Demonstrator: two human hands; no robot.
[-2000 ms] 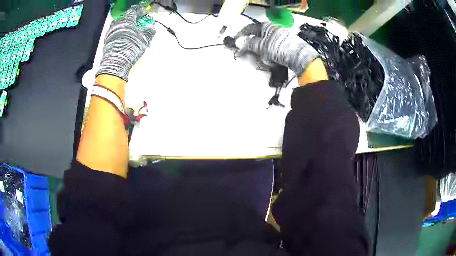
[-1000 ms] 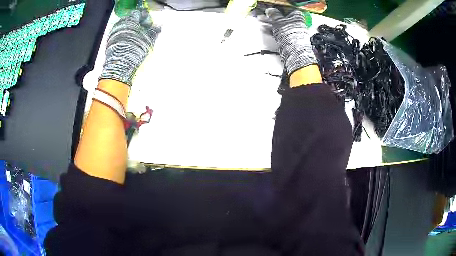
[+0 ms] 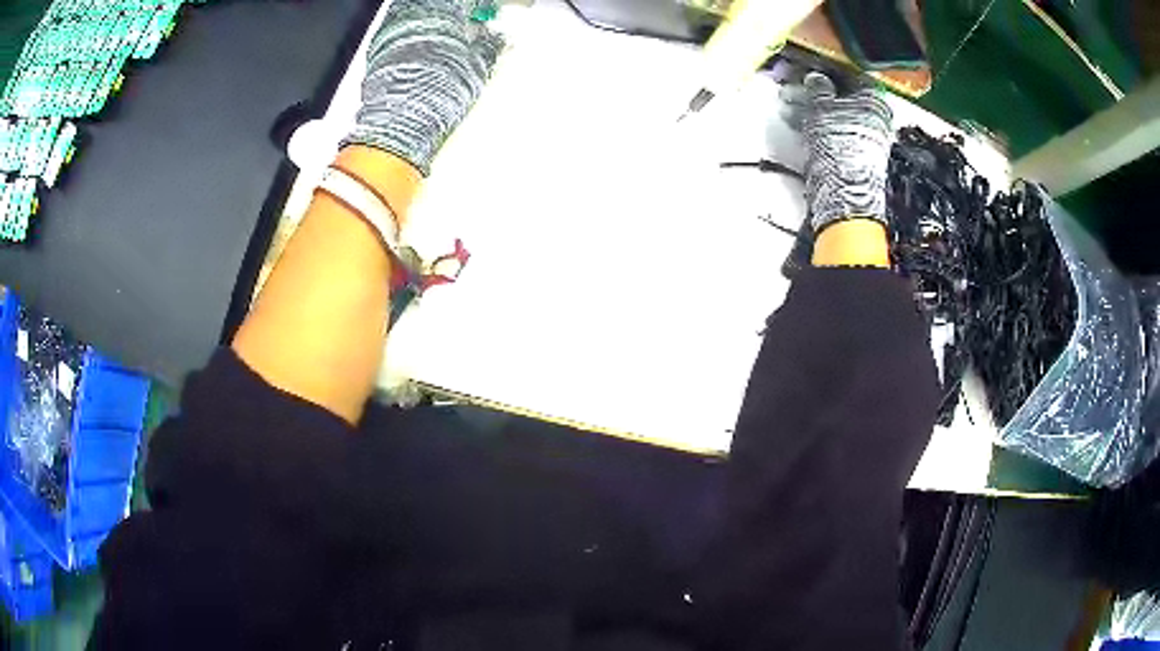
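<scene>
My left hand (image 3: 426, 83), in a grey-white knit glove, is at the top edge, its fingertips partly cut off. A small teal piece of circuit board (image 3: 483, 12) shows at its fingers. My right hand (image 3: 843, 150), in the same kind of glove, is at the upper right of the white surface, fingers bent beside dark things; its grip is unclear. A thin black cable end (image 3: 761, 165) sticks out left of it. The yellow tool (image 3: 761, 36) points down-left between the hands, its dark tip above the white surface. A black wire (image 3: 617, 26) runs along the top edge.
A black cable pile (image 3: 973, 267) and clear plastic bag (image 3: 1100, 382) lie at right. Red-handled pliers or cutters (image 3: 439, 270) are beside my left wrist. Teal board rows (image 3: 76, 57) lie on a black mat (image 3: 165, 191) at left. Blue bins (image 3: 108, 432) are at lower left.
The view has shifted, so the bench sits lower and further right. My right hand has moved away from the cable it handled two seconds ago, toward the upper right.
</scene>
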